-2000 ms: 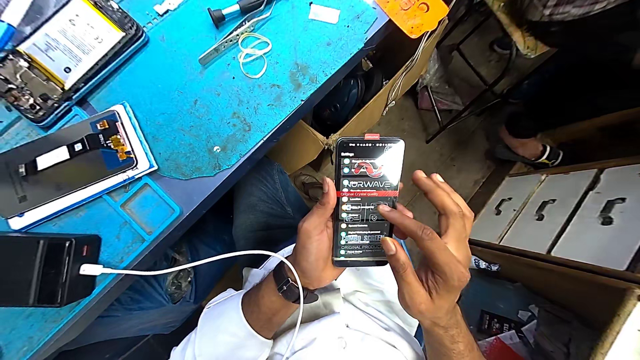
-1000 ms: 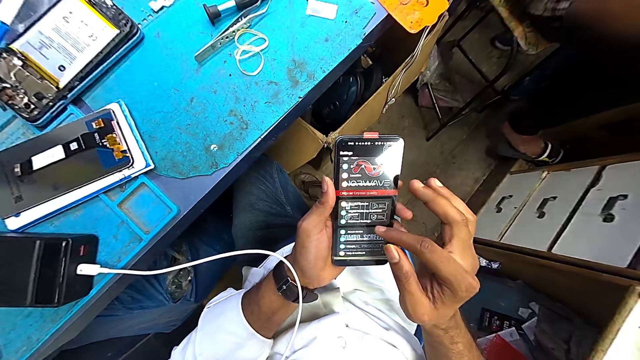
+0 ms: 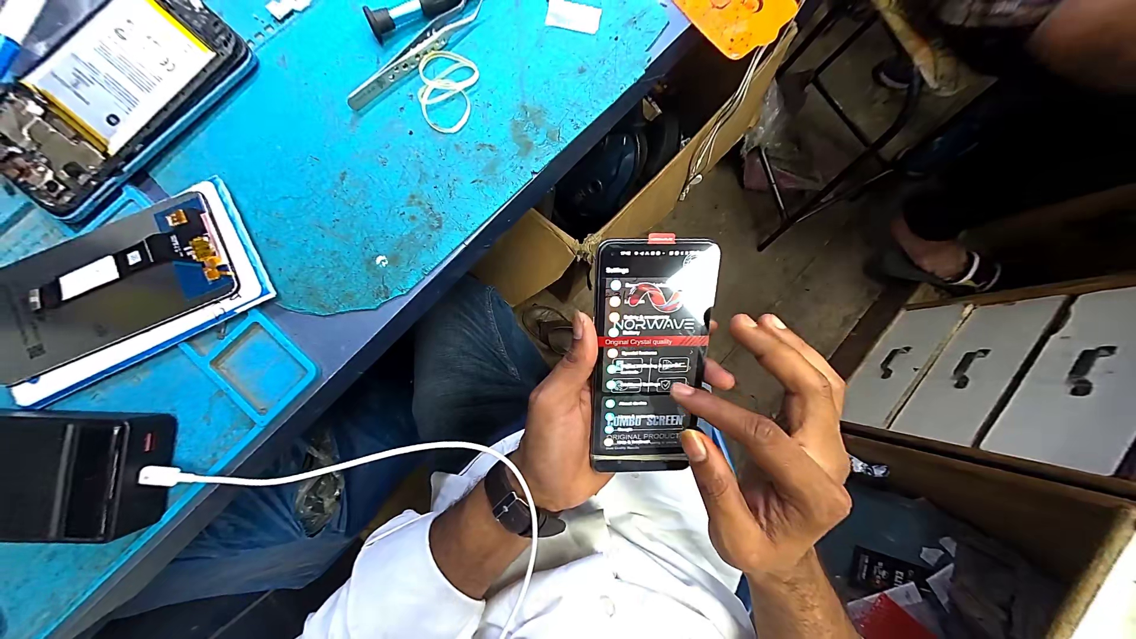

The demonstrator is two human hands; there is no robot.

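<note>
A smartphone (image 3: 657,355) with a lit screen and a printed protective film with a red tab at its top stands upright in view, in my left hand (image 3: 564,426), thumb along one edge and fingertips showing at the other. My right hand (image 3: 781,444) holds nothing; its index fingertip is at the lower part of the screen, the thumb near the bottom corner, the other fingers spread. A white cable (image 3: 355,463) runs from a black device (image 3: 84,475) on the bench and passes over my left wrist; its other end is out of view.
On the blue mat (image 3: 382,195) lie an opened phone (image 3: 124,80), a loose display panel (image 3: 124,284), metal tweezers (image 3: 399,67), a rubber band (image 3: 446,90) and an orange tray (image 3: 741,22). White drawers (image 3: 1056,377) stand at right. Another person's foot (image 3: 932,253) is beyond them.
The list on the phone's screen has scrolled. My right index finger has shifted slightly over the lower screen; my left hand keeps its hold on the phone.
</note>
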